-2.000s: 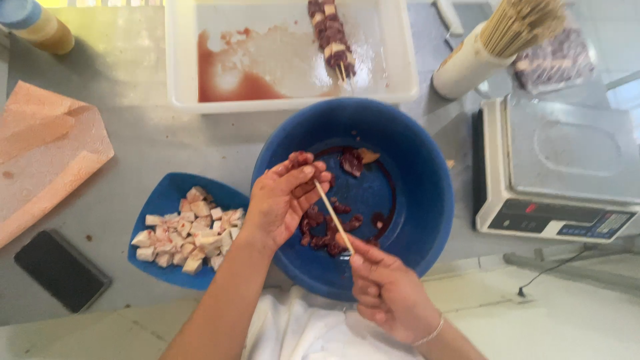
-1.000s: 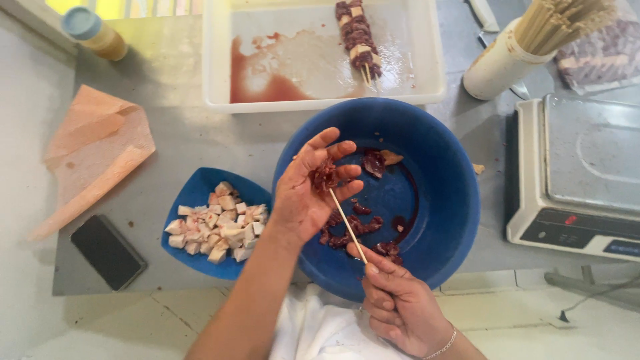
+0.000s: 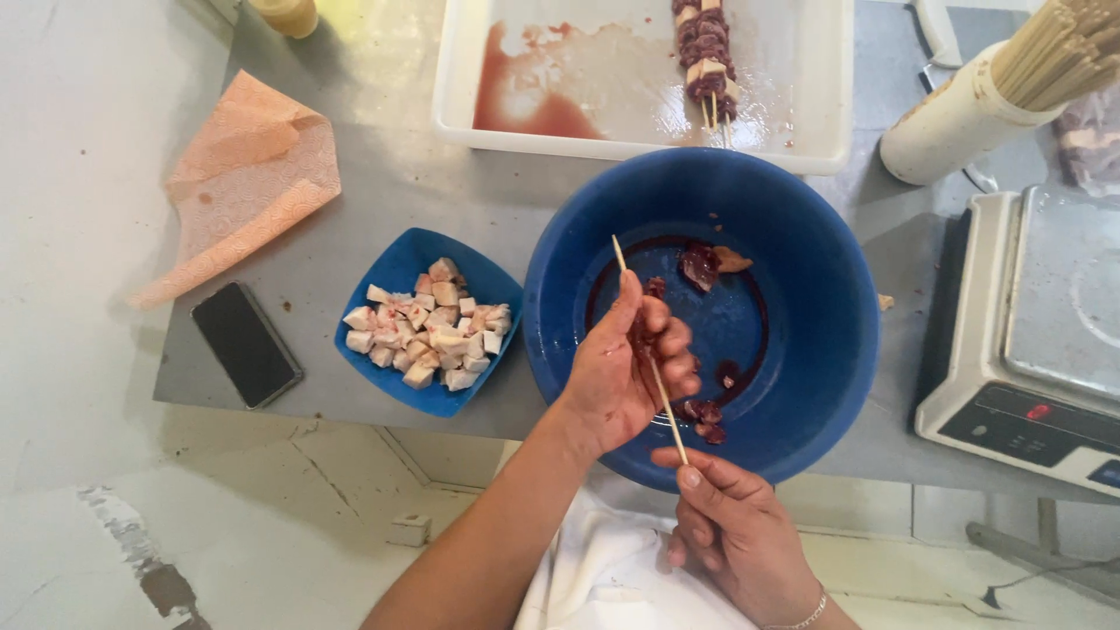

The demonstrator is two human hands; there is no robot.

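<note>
My left hand (image 3: 626, 376) is cupped over the left part of a large blue plastic basin (image 3: 822, 350), its fingers curled round dark red meat pieces (image 3: 646, 337). A wooden skewer (image 3: 667, 407) runs through that hand, and its pointed tip stands out above the thumb. At the near rim, my right hand (image 3: 731, 507) pinches the skewer's lower end between thumb and fingers. More dark meat (image 3: 700, 265) lies on the basin's floor with some reddish liquid. Left of the basin, pale cubes (image 3: 429, 324) fill a small blue bowl (image 3: 420, 238).
A white tray (image 3: 525, 144) with loaded skewers (image 3: 704, 52) stands beyond the basin. At right are a white holder (image 3: 945, 122) full of bare skewers, a knife (image 3: 936, 35) and a scale (image 3: 1063, 306). Orange paper (image 3: 254, 171) and a phone (image 3: 247, 344) lie at left.
The skewer's tip now shows above my left thumb; earlier it ended at the meat in that hand. The left fingers, spread a second ago, have curled in. Fewer meat pieces show in the basin.
</note>
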